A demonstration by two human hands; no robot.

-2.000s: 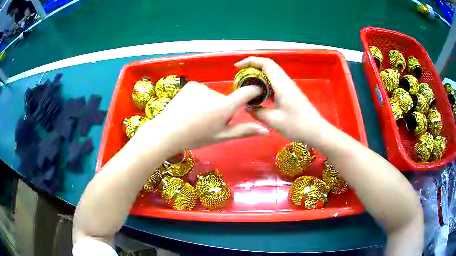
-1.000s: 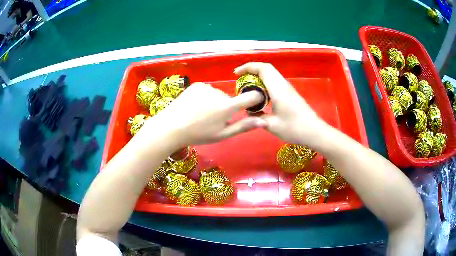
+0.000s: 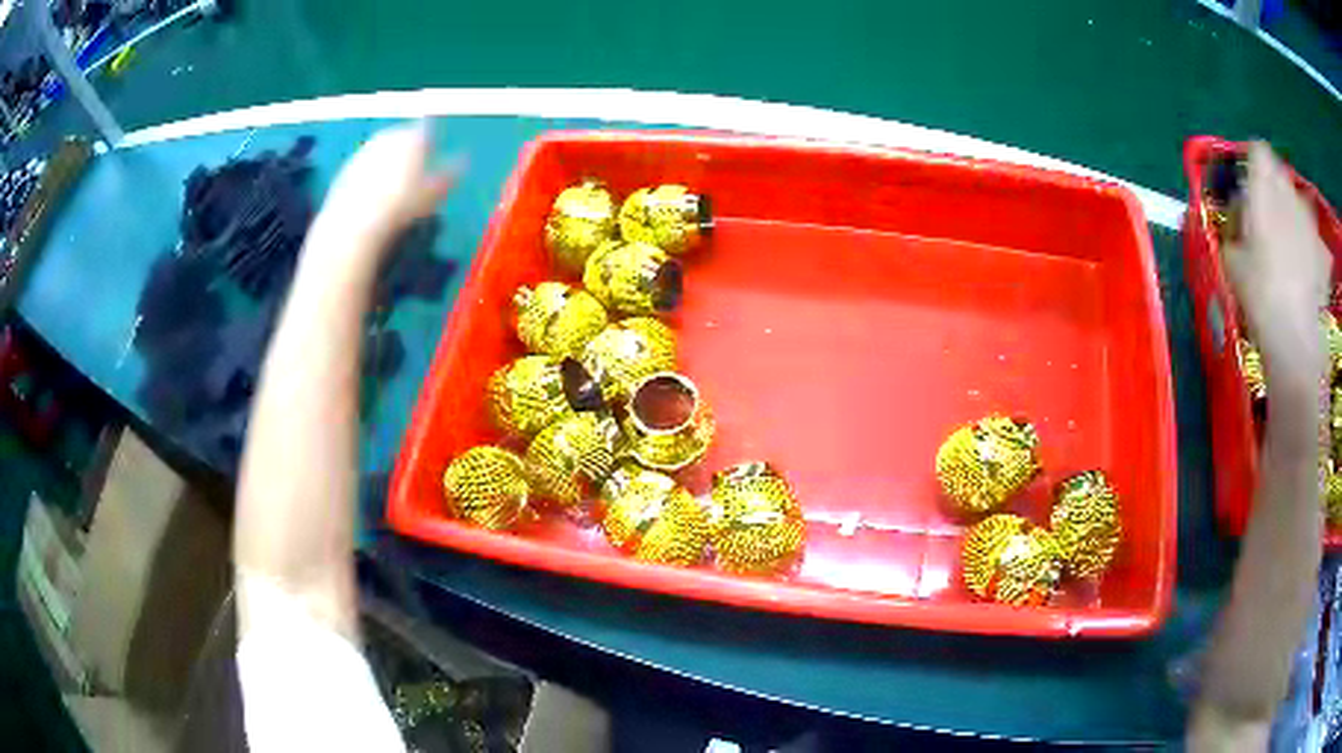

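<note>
My left hand (image 3: 390, 180) is blurred, above the right side of the pile of black pieces (image 3: 243, 221) left of the tray; its grip is unclear. My right hand (image 3: 1275, 243) is over the red perforated basket (image 3: 1207, 324) at the right edge. A dark spot and a bit of gold show beside its fingers, but whether it holds a shell is unclear. Several gold shells (image 3: 629, 275) lie in the left part of the red tray (image 3: 787, 596). One shell (image 3: 670, 427) there has its round open neck facing up. Three more gold shells (image 3: 988, 464) lie at the tray's lower right.
A green surface (image 3: 883, 59) lies beyond the white strip (image 3: 618, 103). Open brown cardboard boxes (image 3: 140, 566) stand below the bench at lower left. More gold shells show in the basket, partly hidden by my right arm.
My hands have parted from the shell they worked on over the tray. The left moved to the black pieces, the right to the basket. The view has shifted, so the tray appears further right.
</note>
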